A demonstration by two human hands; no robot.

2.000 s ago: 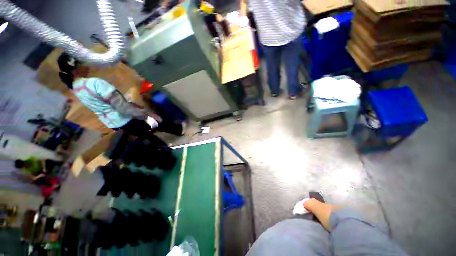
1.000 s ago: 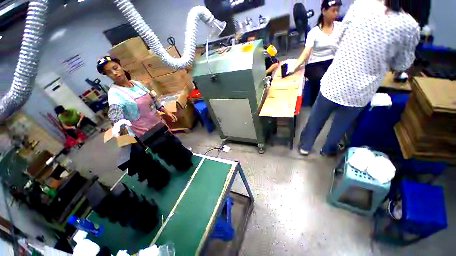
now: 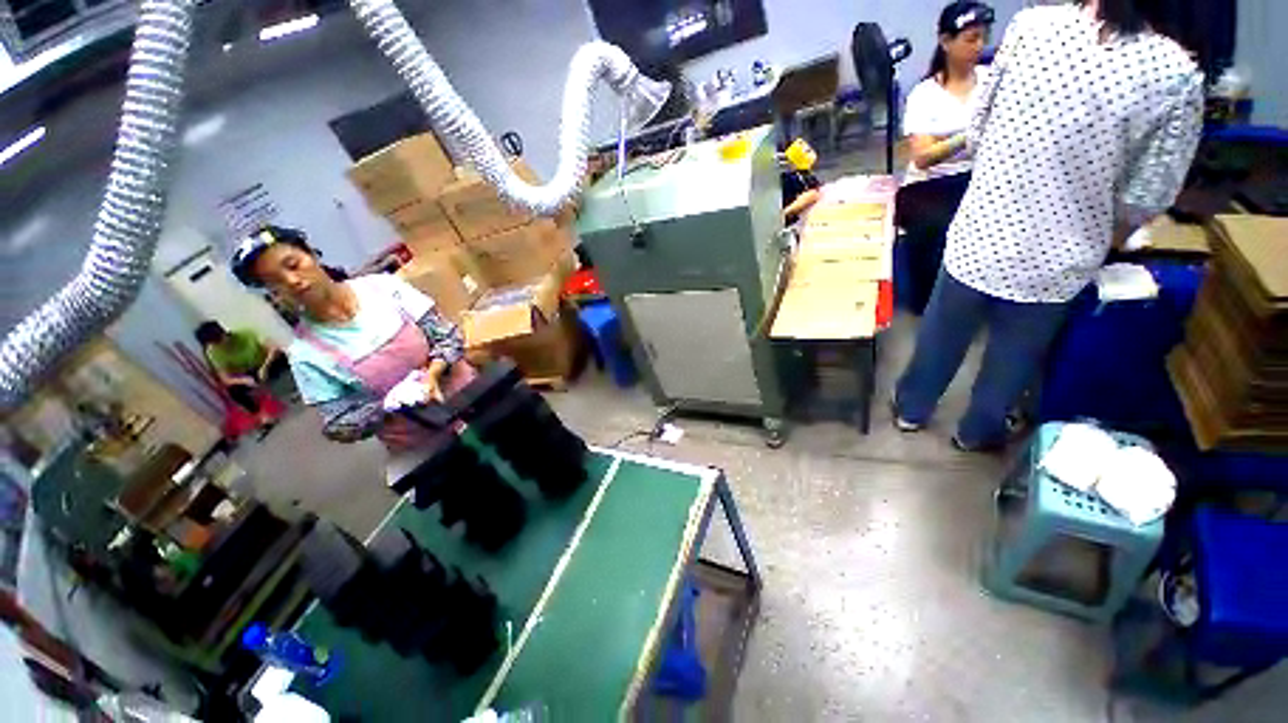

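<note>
Neither of my hands is in the picture. Nearest in front of me is a green-topped bench (image 3: 622,544) with pale dividing strips. Stacks of black housings stand on its far and left parts; one stack (image 3: 537,445) is at the far side and another (image 3: 424,607) is nearer. A bottle with blue (image 3: 290,650) lies at the bench's lower left, beside crumpled white material (image 3: 290,706). Shiny clear film is cut off by the bottom edge.
A person in a pink apron (image 3: 389,353) stands behind the bench, hands at the housings. A grey-green machine cabinet (image 3: 692,269), a stool with white cloth (image 3: 1081,523), a blue stool (image 3: 1243,579) and stacked cardboard (image 3: 1243,339) stand beyond. Two people are at the back right.
The view has swung up from my legs and the floor, and the bench now shows further right than a second ago. The aproned person's hands have come together over the far housings.
</note>
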